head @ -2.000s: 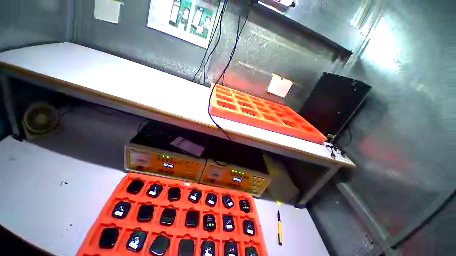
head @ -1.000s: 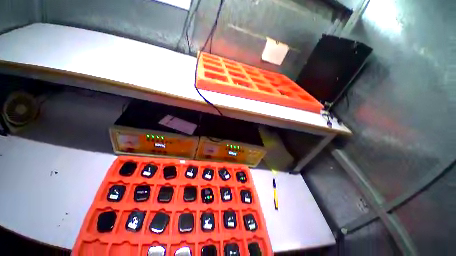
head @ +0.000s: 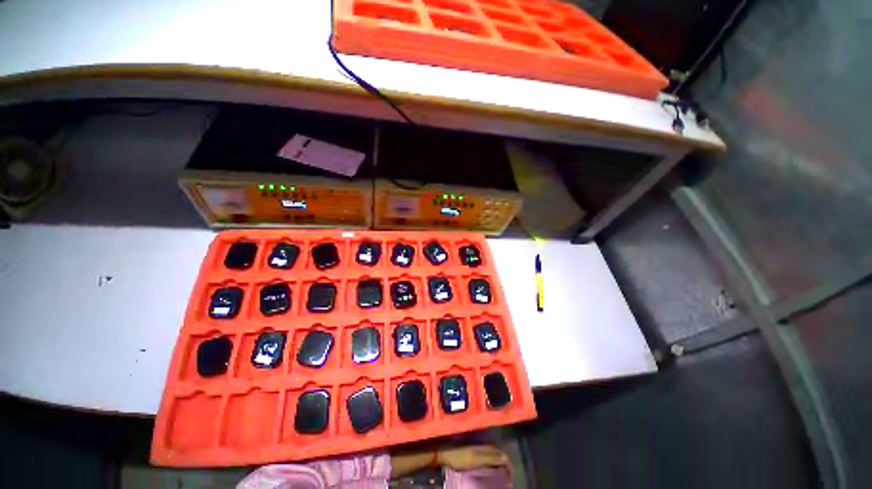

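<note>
A red-orange pocketed tray (head: pixel 349 451) lies on the white bench. Black rounded-square watch modules (head: pixel 313 411) fill its recesses, except the two leftmost of the front row, which are empty. Some displays are lit with small white or coloured marks; others are black. At the bottom edge, in front of the tray, pink striped sleeves (head: pixel 325 474) show with a strip of bare skin between them. It is small and cut off, so I cannot tell which hand it belongs to or see any fingers. No module is seen held.
Two boxes with yellow-orange fronts (head: pixel 287 202) stand behind the tray under a white shelf (head: pixel 210 43). A pale slip (head: pixel 322 155) lies on the left box. Another red-orange tray (head: pixel 497 48) is on the shelf. A yellow pen (head: pixel 539 289) lies right of the modules' tray. A dark cable hangs over the shelf edge.
The view has tilted down, so the tray's front row is now in full view. The pink sleeves and bare skin have appeared at the bottom edge. The front-row displays that looked bright are now dark.
</note>
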